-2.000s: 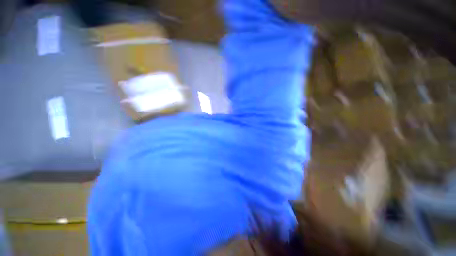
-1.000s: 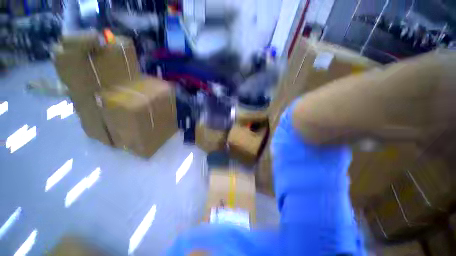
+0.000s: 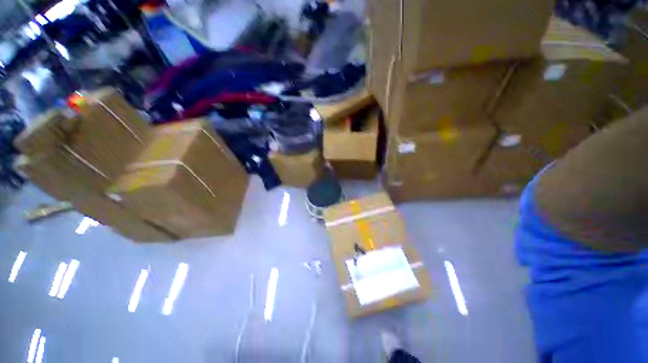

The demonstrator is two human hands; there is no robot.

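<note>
A brown carton (image 3: 341, 241) stands on the floor in front of me, with yellow tape and white strapping across its top. A white packing list (image 3: 384, 275) lies on it, with a small dark thing at the sheet's upper left corner that is too blurred to name. A blue sleeve and bare arm come in at the right edge. No hand is clearly in the picture; the arm's lower end is cut off.
Strapped cartons (image 3: 192, 191) stand at the left. Stacked cartons (image 3: 447, 163) rise at the back right. A round dark stool (image 3: 325, 192) and an open carton (image 3: 350, 152) are behind the listed carton. A fabric pile (image 3: 220, 78) lies behind. Loose strips lie on the floor.
The view has swung and steadied, so the carton with the list now shows whole near the middle. The blue-sleeved arm has shifted to the right edge.
</note>
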